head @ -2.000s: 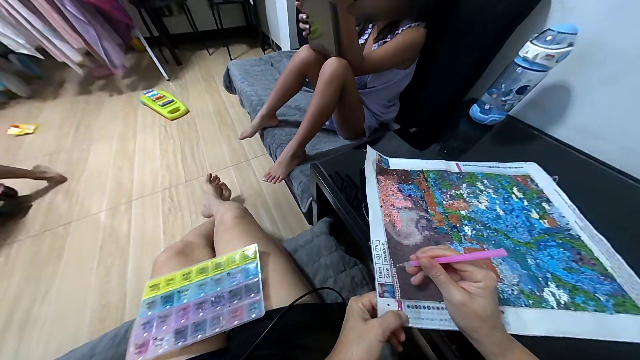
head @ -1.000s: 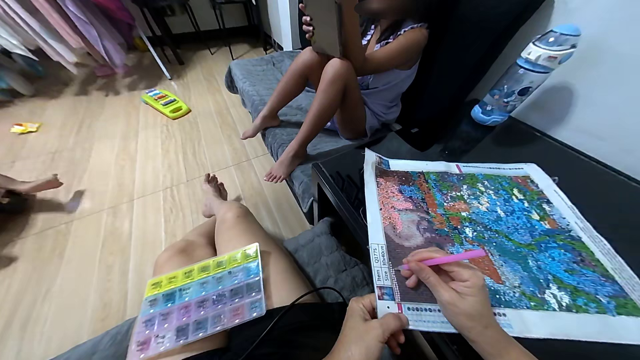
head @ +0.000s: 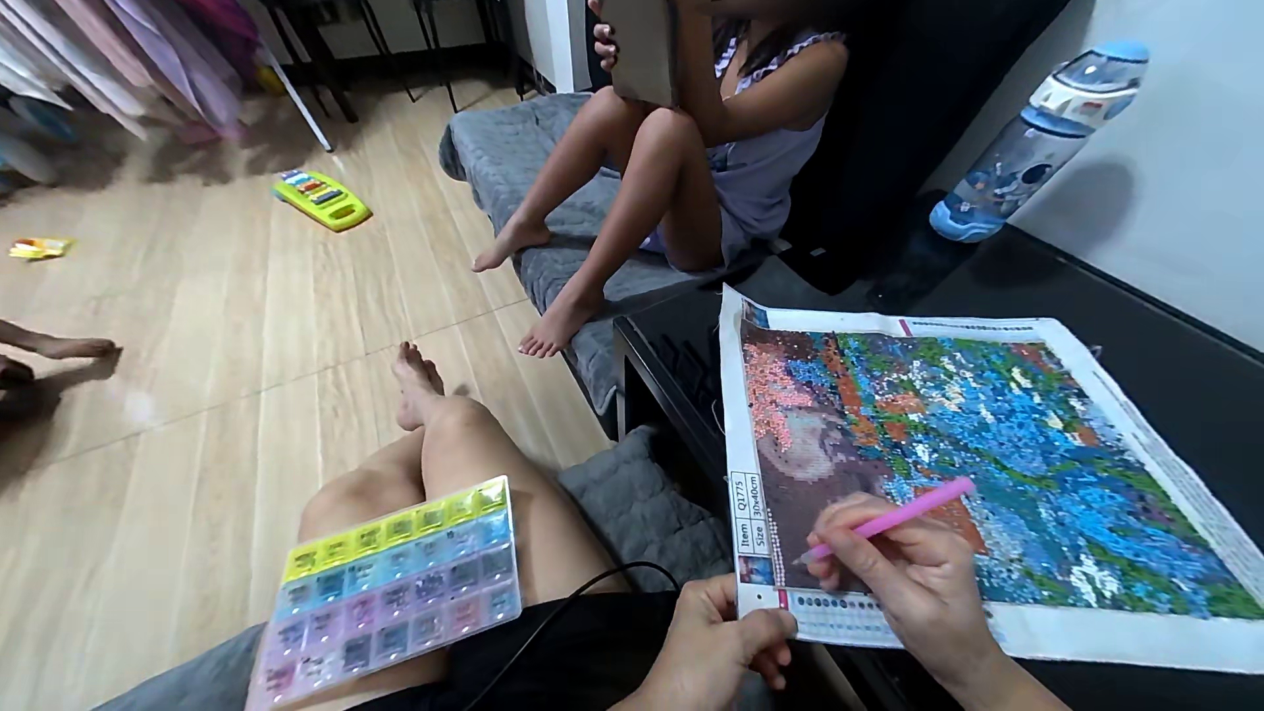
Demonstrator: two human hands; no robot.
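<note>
A diamond painting canvas point(head: 1017, 444) lies on a black tabletop, with coloured drills over much of its picture and a bare brownish part at its lower left. My right hand point(head: 908, 583) holds a pink drill pen point(head: 913, 513), its tip at the canvas's lower left, near the white border. My left hand point(head: 716, 637) pinches the bottom left corner of the canvas between thumb and fingers. On my lap rests a clear multi-compartment bead case point(head: 395, 592) with yellow, blue, purple and pink rows, holding drills.
A blue-capped water bottle point(head: 1042, 143) leans against the wall at the back of the black table point(head: 1136, 306). Another person point(head: 681, 148) sits on a grey padded seat point(head: 504, 138) with a tablet-like object. A toy xylophone point(head: 323, 199) lies on the floor; a black cable crosses my lap.
My right hand and the pink pen have shifted slightly left and down over the canvas. The foot at the far left has moved. My left hand keeps its place at the corner.
</note>
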